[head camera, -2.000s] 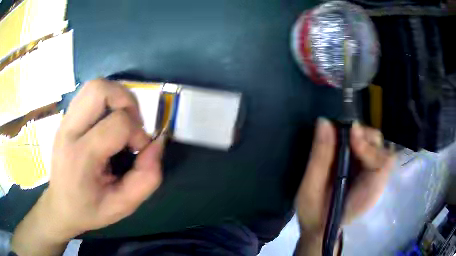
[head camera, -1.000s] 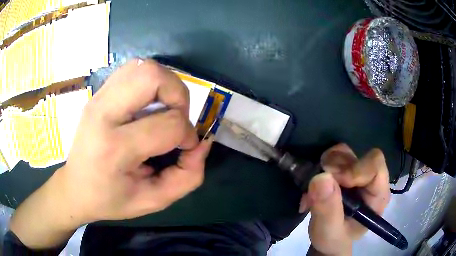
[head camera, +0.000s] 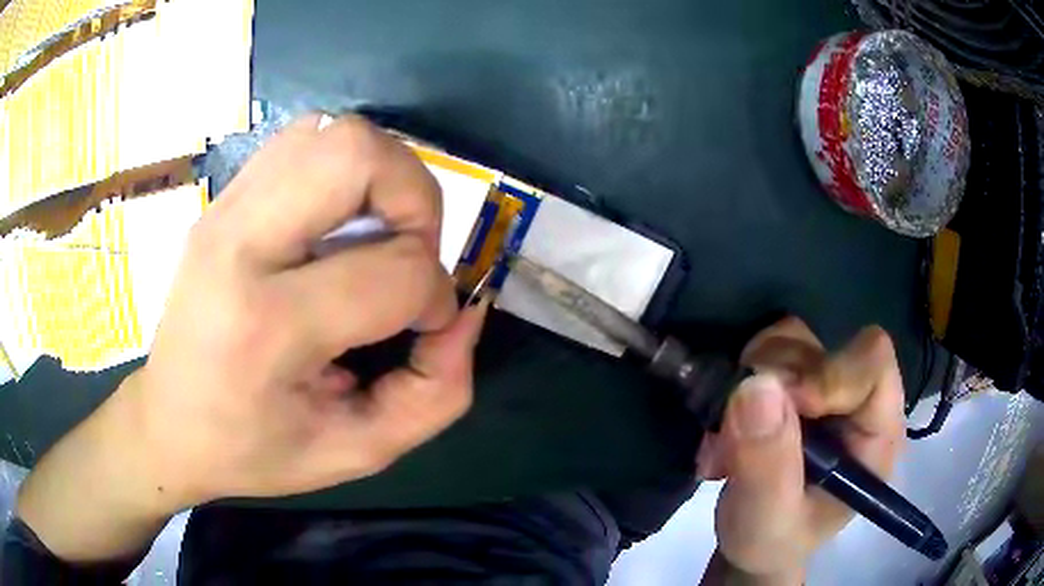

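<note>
The phone unit (head camera: 590, 269) lies tilted on the dark green mat, with a white panel on its right half and a blue board strip in the middle. The orange flex cable (head camera: 495, 229) lies over the blue strip. My left hand (head camera: 332, 309) covers the unit's left part, and its fingertips pinch the thin solder wire (head camera: 483, 284) at the strip. My right hand (head camera: 801, 435) holds the black soldering iron (head camera: 698, 383). The iron's barrel crosses the white panel and its tip is at the flex cable's right edge, close to the wire.
Stacked LCD modules (head camera: 126, 126) fill the left side. The red-and-white tip-cleaning tin (head camera: 836, 132), with silvery material in it, stands at the upper right. A black box with a yellow-orange patch (head camera: 944, 280) is at the far right. A round wire grille shows at the top right corner.
Since the first frame, the iron has moved from the tin to the unit's blue strip. Since the second, the hands and iron have kept nearly the same pose, with the view slightly shifted.
</note>
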